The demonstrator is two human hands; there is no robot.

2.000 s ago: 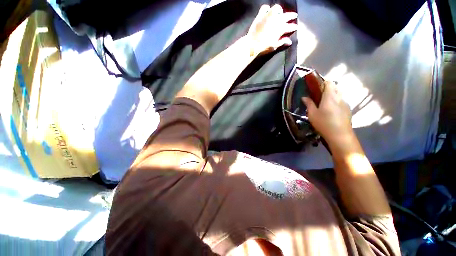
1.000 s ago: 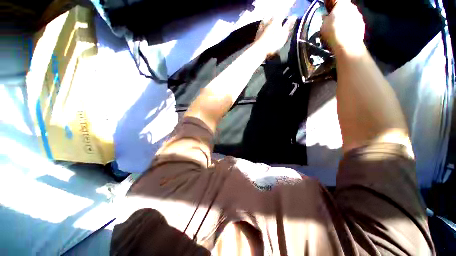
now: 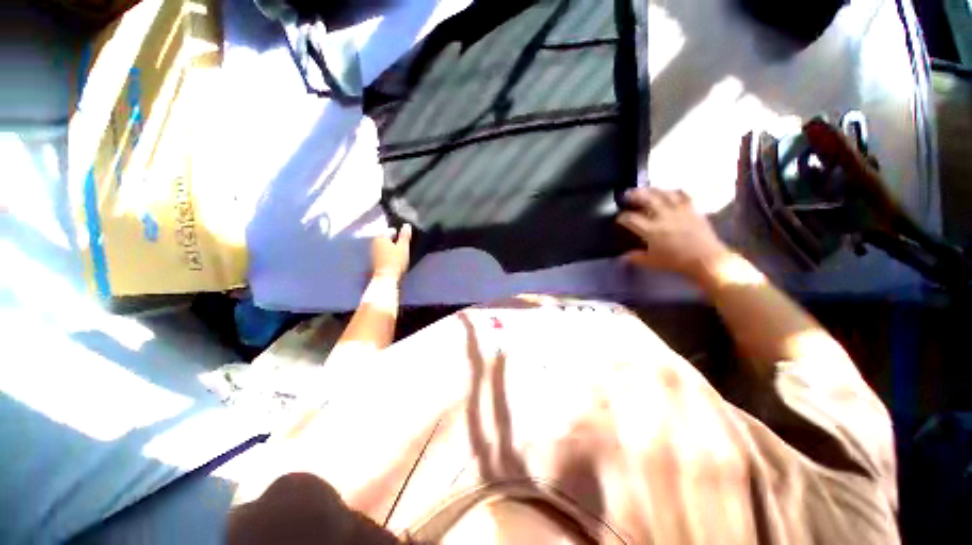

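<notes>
The black garment panel [image 3: 501, 160] lies flat on the white-covered table, with dark ridges across it and a dark band along its right edge. My left hand [image 3: 392, 253] is at the panel's lower left corner, its fingertips at the cloth edge. My right hand [image 3: 674, 232] is at the lower right edge, fingers on the cloth. Whether either hand pinches the cloth is hard to tell in the glare. The steam iron [image 3: 805, 186] rests on the table to the right of my right hand, untouched.
The iron's hose [image 3: 914, 243] runs off to the right. A cardboard carton [image 3: 160, 181] stands left of the table. Grey loops [image 3: 311, 59] hang at the upper left. A black cloth pile [image 3: 794, 13] lies at the top right. The white table cover [image 3: 298, 266] has sun patches.
The iron has left my right hand and now stands on the right. Both hands have moved from the panel's far part to its near corners. The panel has shifted or been turned and shows more fully.
</notes>
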